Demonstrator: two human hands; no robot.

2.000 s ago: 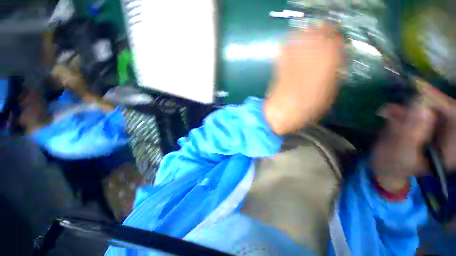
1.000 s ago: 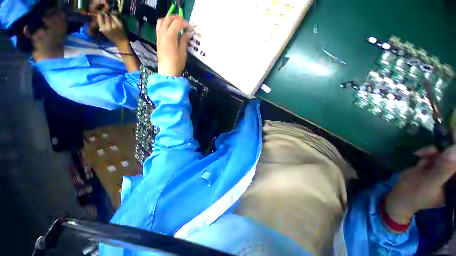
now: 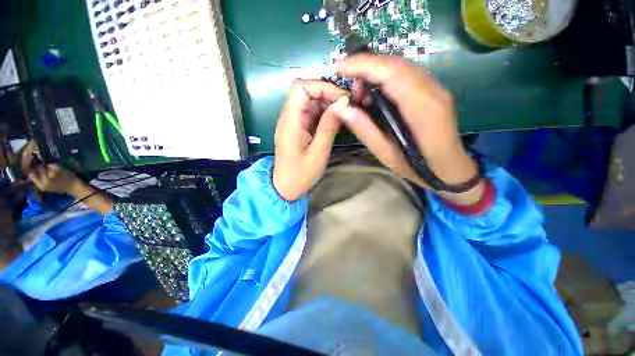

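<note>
My left hand (image 3: 306, 132) and my right hand (image 3: 418, 115) meet in front of my body at the bench edge. A small piece, perhaps a component, is pinched at my left fingertips, mostly hidden by the fingers. My right hand holds the black soldering iron (image 3: 391, 119), its cord running back past the wrist; its tip is hidden. The green circuit board panel (image 3: 400, 31) lies on the bench just beyond my hands, partly covered by them. The white component tray (image 3: 167, 76) lies to the left, with dark pieces along its left and near edges.
A yellow-rimmed tub (image 3: 480, 24) with silvery shavings stands at the back right. Green-handled cutters (image 3: 103, 132) lie left of the tray. Stacked board trays (image 3: 157, 243) stand at my left. A person in blue (image 3: 76, 243) works at far left.
My left hand has moved from the tray's left side to my right hand, and the two now meet. My right hand has moved inward with the iron. The view has turned.
</note>
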